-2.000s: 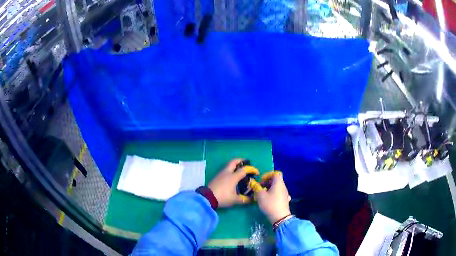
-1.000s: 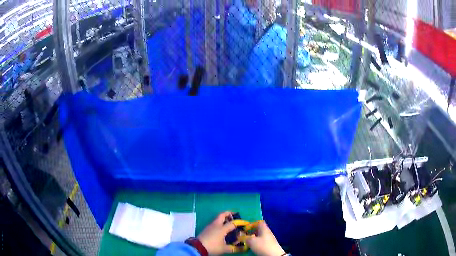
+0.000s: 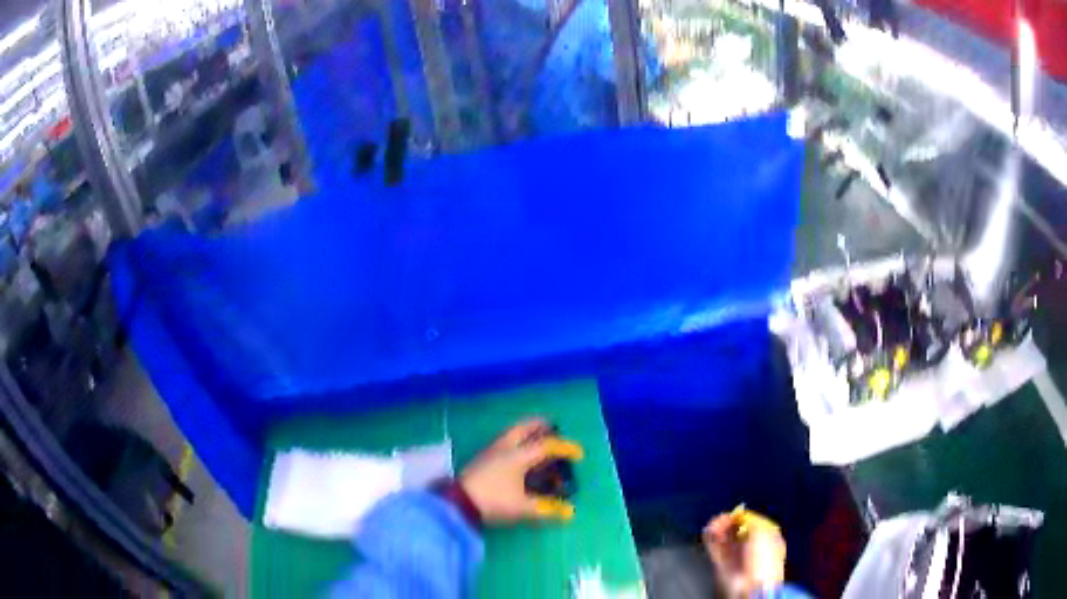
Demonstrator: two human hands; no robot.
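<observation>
My left hand, with yellow finger cots on its fingertips, holds a small dark part above the green surface. The part is blurred, and its exact kind cannot be told. My right hand is to the right of the green surface, low in the view, with yellow-tipped fingers bent together. It is blurred, and I cannot tell whether it holds something. White paper or wipes lie flat on the green surface, left of my left hand and partly behind the blue sleeve.
Blue sheeting stands behind the green surface. At right, open units with yellow components rest on a white sheet. Another unit is at the lower right. A clear or white scrap lies at the front edge.
My right hand has moved away from the dark part and off to the right. My left hand still holds the part. The camera view has shifted and tilted.
</observation>
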